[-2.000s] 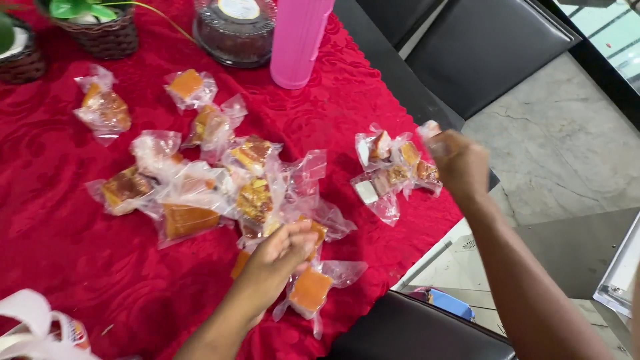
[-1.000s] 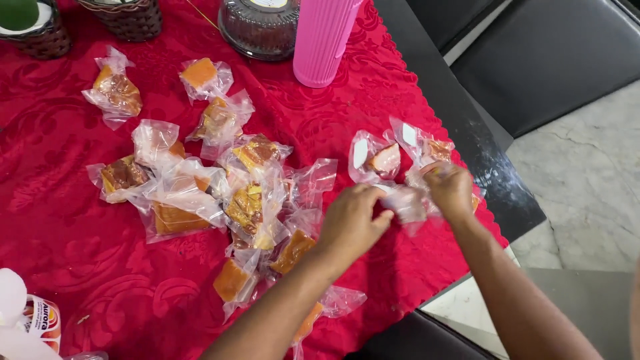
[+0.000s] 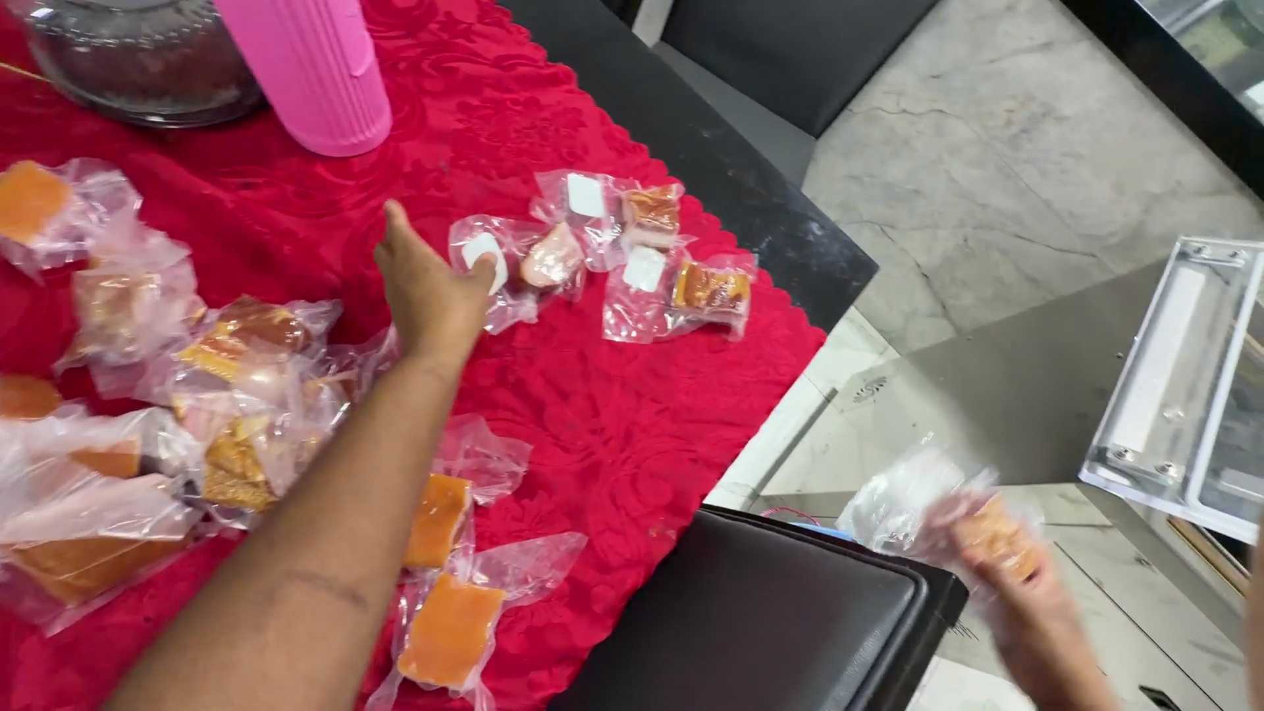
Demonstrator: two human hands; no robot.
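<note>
Over the red tablecloth (image 3: 612, 425), my left hand (image 3: 434, 281) is spread, its thumb at the edge of a clear plastic packet with a white pad and a piece of food (image 3: 551, 259). Beside it lie two more such packets, one with a browned piece (image 3: 715, 289). My right hand (image 3: 1022, 583), blurred, is beyond the table edge over the floor, holding a clear plastic packet with light brown food (image 3: 995, 538). A pile of wrapped pieces (image 3: 242, 459) lies left of my left forearm. Right of the forearm lie packets with orange blocks (image 3: 451, 630).
A pink ribbed bottle (image 3: 331, 89) and a dark cake under a clear dome (image 3: 138, 59) stand at the back left. A black chair (image 3: 780, 612) is against the near table edge, another chair (image 3: 790, 59) behind. A clear-panelled frame (image 3: 1175, 385) stands at the right.
My right hand has moved from the small packet group on the cloth to beyond the table edge, with a packet in it. My left hand has opened out beside that group. The view has shifted right.
</note>
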